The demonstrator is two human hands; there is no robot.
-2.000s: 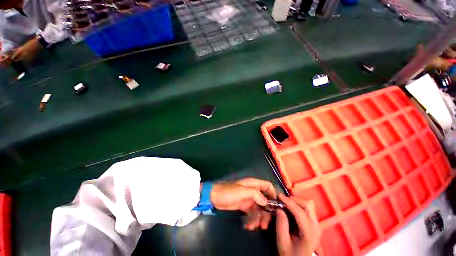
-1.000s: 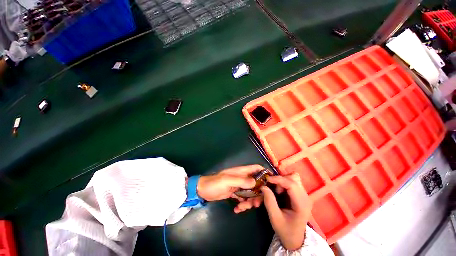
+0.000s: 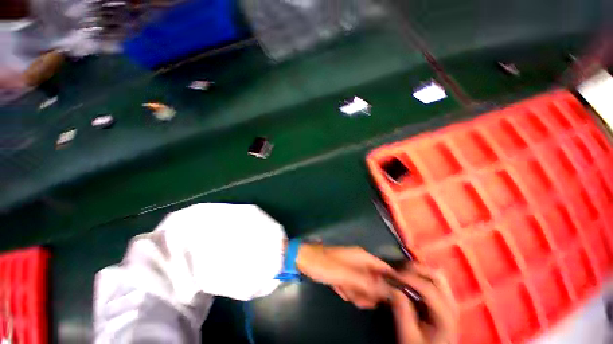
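Observation:
My left hand (image 3: 351, 272), with a blue wrist strap (image 3: 290, 261), comes in from the left. It meets my right hand (image 3: 423, 306) at the lower left edge of the orange-red component tray (image 3: 440, 232). A small dark module (image 3: 409, 291) is held between the fingers of both hands; blur hides its details. A dark square module (image 3: 395, 169) lies in the tray's upper left pocket. Thin dark sticks (image 3: 391, 225) lie along the tray's left edge.
Several small modules lie spaced on the green belt (image 3: 201, 151), one dark (image 3: 260, 148). Across it are a blue bin (image 3: 185, 33), a grey clear tray (image 3: 302, 23) and a person's hand (image 3: 44, 67). A second red tray (image 3: 23, 289) is at lower left, white paper (image 3: 600, 97) at right.
The view has shifted, so the tray and belt items sit farther right in the picture. Both hands still hold the small module together, now blurred, and it looks darker and turned.

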